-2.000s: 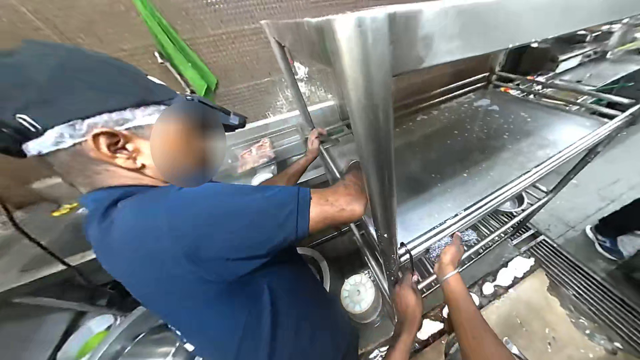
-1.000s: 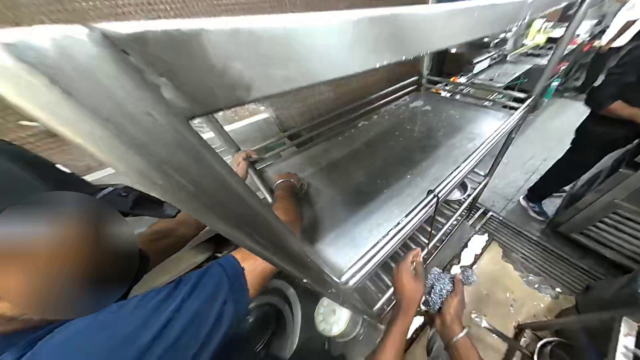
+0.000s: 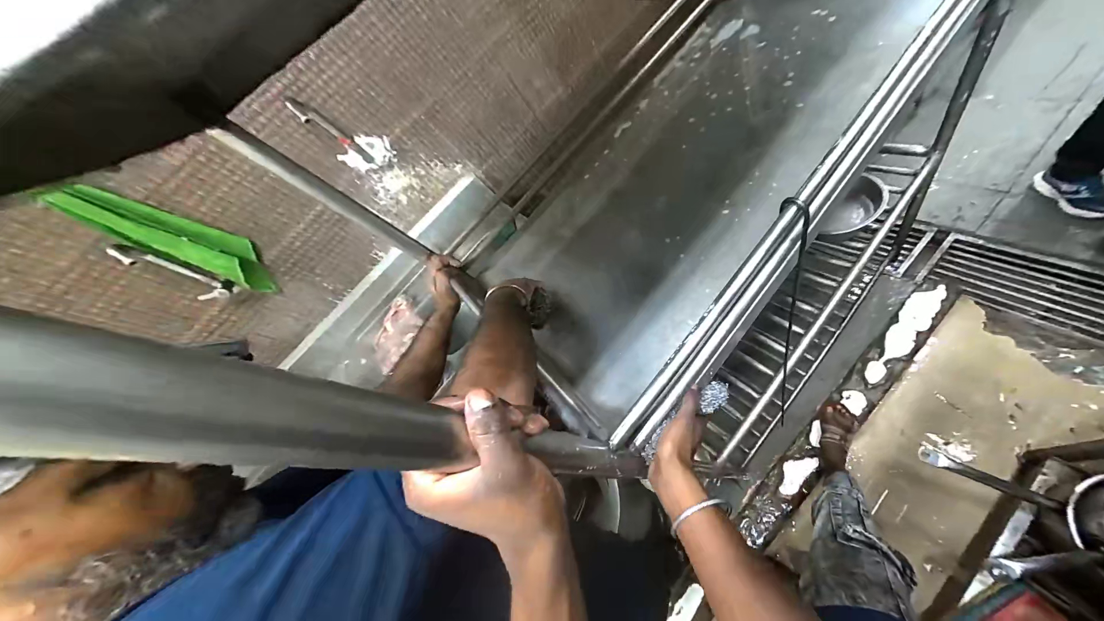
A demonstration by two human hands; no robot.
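My left hand (image 3: 496, 474) is wrapped round the thick steel post (image 3: 259, 405) of a metal rack, thumb on top. My right hand (image 3: 681, 444), with a bangle at the wrist, presses a steel wool scrubber (image 3: 713, 397) against the rack's side rail (image 3: 733, 328), near the corner. Wet-looking steel shelf (image 3: 638, 216) spans the rack's middle, with white specks on it. On its left end, a co-worker's hand (image 3: 535, 302) holds a dark scrubber on the shelf, while that person's other hand (image 3: 442, 272) grips a thin end bar.
The co-worker in a blue shirt (image 3: 345, 552) is close on the left. A slatted lower rack (image 3: 776, 345) holds a steel bowl (image 3: 858, 207). Black cord (image 3: 793, 302) hangs from the rail. Floor drain grating (image 3: 1026, 285) and another person's shoe (image 3: 1069, 194) lie at right.
My left hand has moved from beside my right hand onto the thick post. My right hand now has the scrubber at the rail; one second ago it was held below the rail. The view has swung closer.
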